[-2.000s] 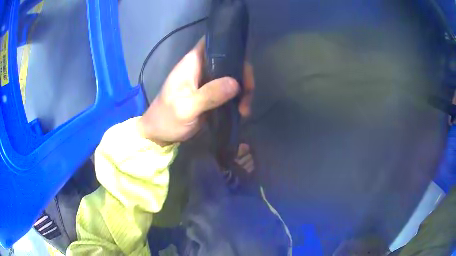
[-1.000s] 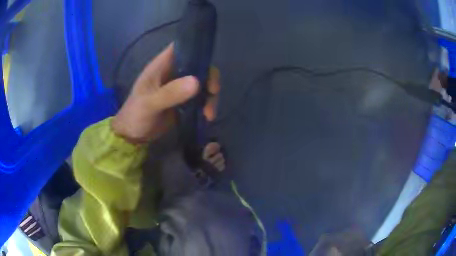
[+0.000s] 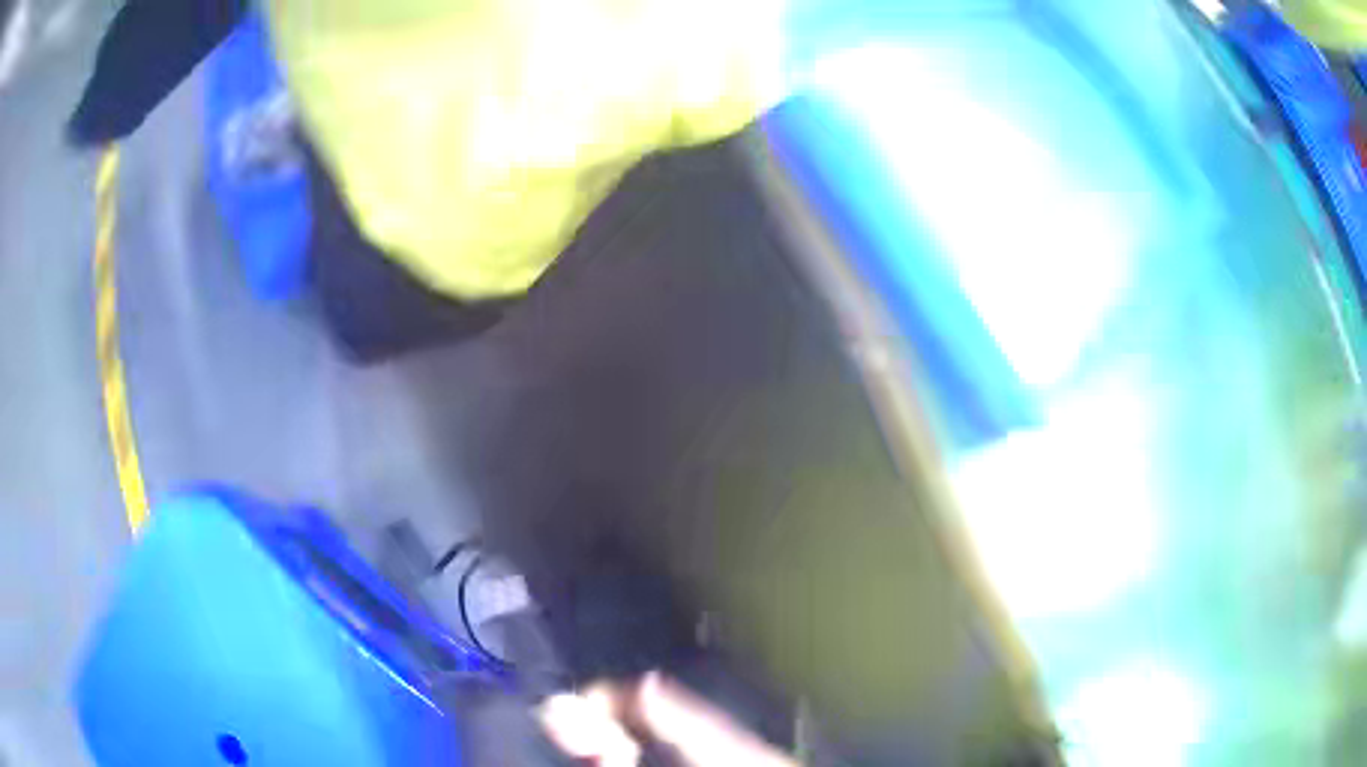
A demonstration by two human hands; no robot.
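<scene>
One of my hands [image 3: 660,722] shows at the bottom edge, small, blurred and cut off; I cannot tell which one. Its fingers are next to a dark shape, and whether they hold anything cannot be made out. My other hand is not seen. A thin black cord [image 3: 468,599] curves to the left of the fingers, close to the blue stool [image 3: 210,629] at the lower left. The black oblong block cannot be picked out.
A bench edge [image 3: 900,405] runs down from the upper middle to the lower right. A blue tray [image 3: 885,255] lies on the glaring bench top. A person in a yellow smock [image 3: 480,135] is at the top. The grey floor has a yellow line [image 3: 114,345] at left.
The view has swung from under the bench up to the bench edge and stool top. The left hand gripping the black block has left the centre; only blurred fingers show at the bottom.
</scene>
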